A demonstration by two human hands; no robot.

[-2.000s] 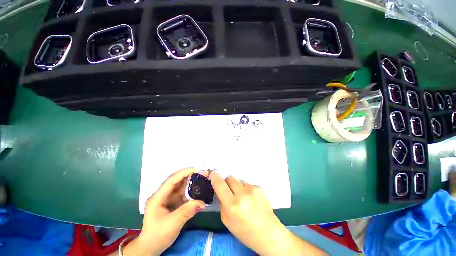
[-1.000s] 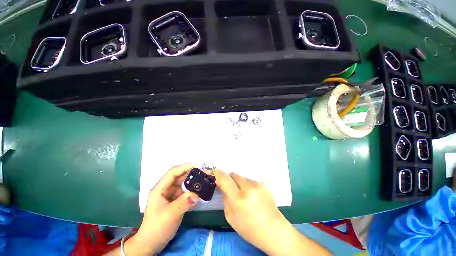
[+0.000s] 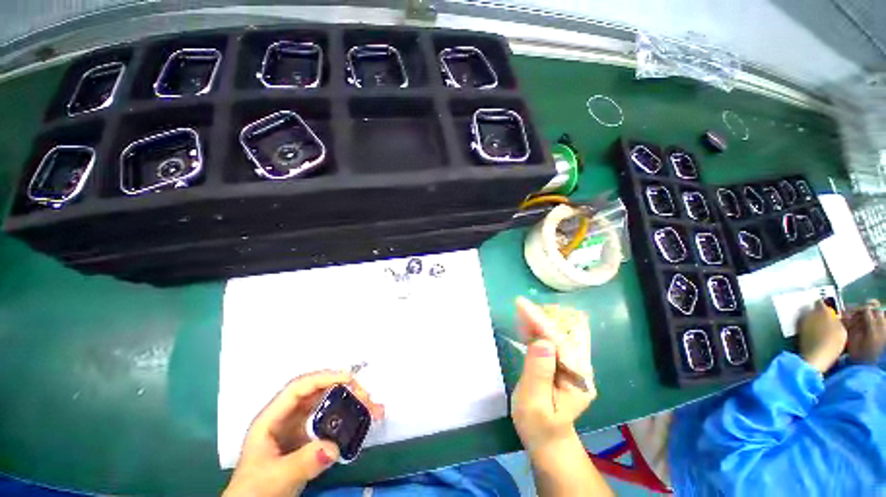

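A watch case (image 3: 339, 423), black inside with a silver rim, is held in my left hand (image 3: 284, 433) over the lower left of the white paper sheet (image 3: 291, 330), open side up. My right hand (image 3: 552, 377) is off the paper's right edge, over the green mat, and holds slim metal tweezers (image 3: 571, 375) between thumb and fingers. Small dark components (image 3: 415, 267) lie near the paper's top edge. A few more tiny bits (image 3: 358, 367) lie just beyond my left fingers.
Stacked black foam trays (image 3: 291, 223) with watch cases and one empty pocket stand behind the paper. A tape roll (image 3: 552, 267) holding a clear bag is beyond my right hand. Neighbouring trays (image 3: 670, 335) stand at right. Another person's hands (image 3: 823, 332) work at far right.
My right hand has moved right, away from the watch case, and the tweezers now show in it. The view has shifted right and up, showing both tray rows. My left hand still holds the case.
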